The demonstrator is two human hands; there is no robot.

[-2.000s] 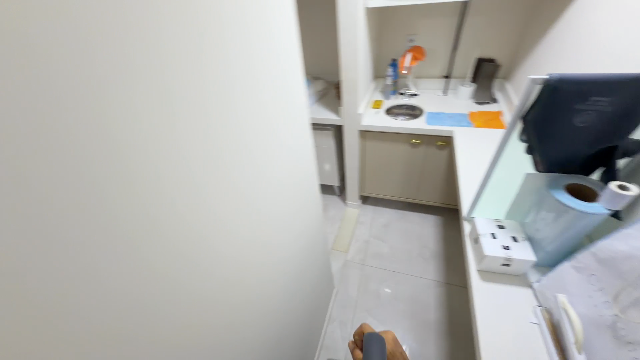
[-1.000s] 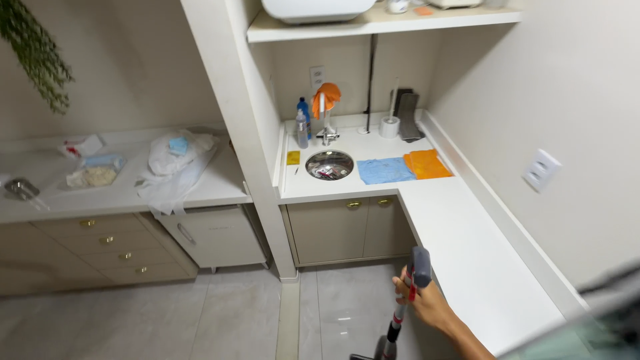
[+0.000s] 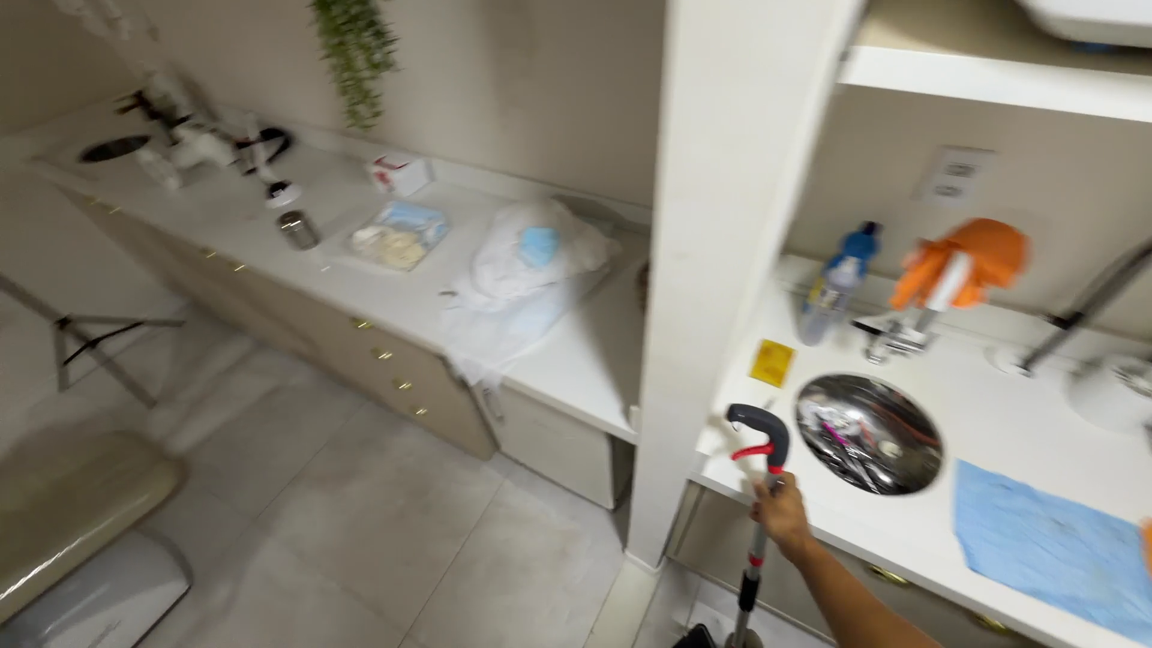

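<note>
My right hand is closed around the grey shaft of a long-handled tool, just below its dark curved handle with a red trigger lever. The shaft runs down toward the floor, and its lower end leaves the frame at the bottom. The handle stands in front of the counter edge, left of a round steel sink that holds several metal instruments and a pink item. A yellow packet lies behind the handle. My left hand is not in view.
A white pillar divides the sink counter from a long counter bearing a white plastic bag and a clear tray. A padded chair and a tripod stand at left. A blue cloth lies right of the sink.
The view has swung left and come closer to the sink. The right hand still grips the tool; its curved handle and red lever now show more clearly.
</note>
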